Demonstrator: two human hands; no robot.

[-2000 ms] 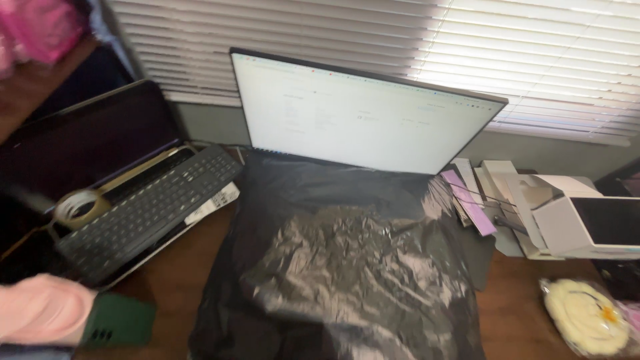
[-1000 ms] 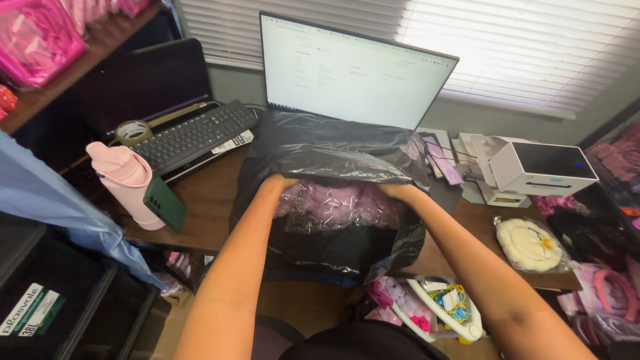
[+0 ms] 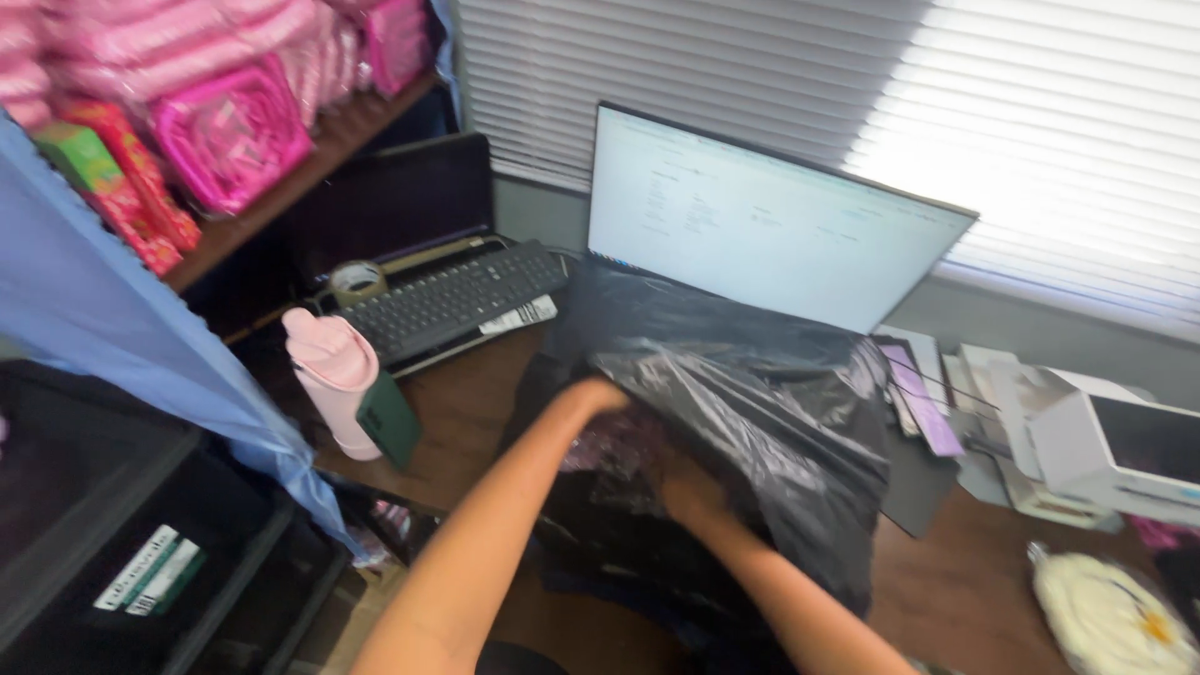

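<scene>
A large black plastic bag [image 3: 750, 403] lies over the desk in front of the monitor, its mouth facing me. Inside the opening is a pink item in clear plastic wrap [image 3: 614, 441]. My left hand [image 3: 600, 396] reaches in at the bag's upper left edge, its fingers hidden under the black plastic. My right hand [image 3: 689, 483] is inside the mouth, beside the right part of the wrapped item; blur and shadow hide whether its fingers grip anything.
Behind the bag stands a lit monitor [image 3: 759, 225]. At left are a keyboard [image 3: 459, 295], a tape roll [image 3: 356, 279], a pink bottle [image 3: 333, 375] and a dark green phone or case [image 3: 387, 419]. A white box [image 3: 1116, 441] and a cream wrapped item [image 3: 1106, 609] lie right.
My right hand has moved from the bag's right edge into its mouth. The black plastic now covers more of the pink wrapped item. The view has turned somewhat left.
</scene>
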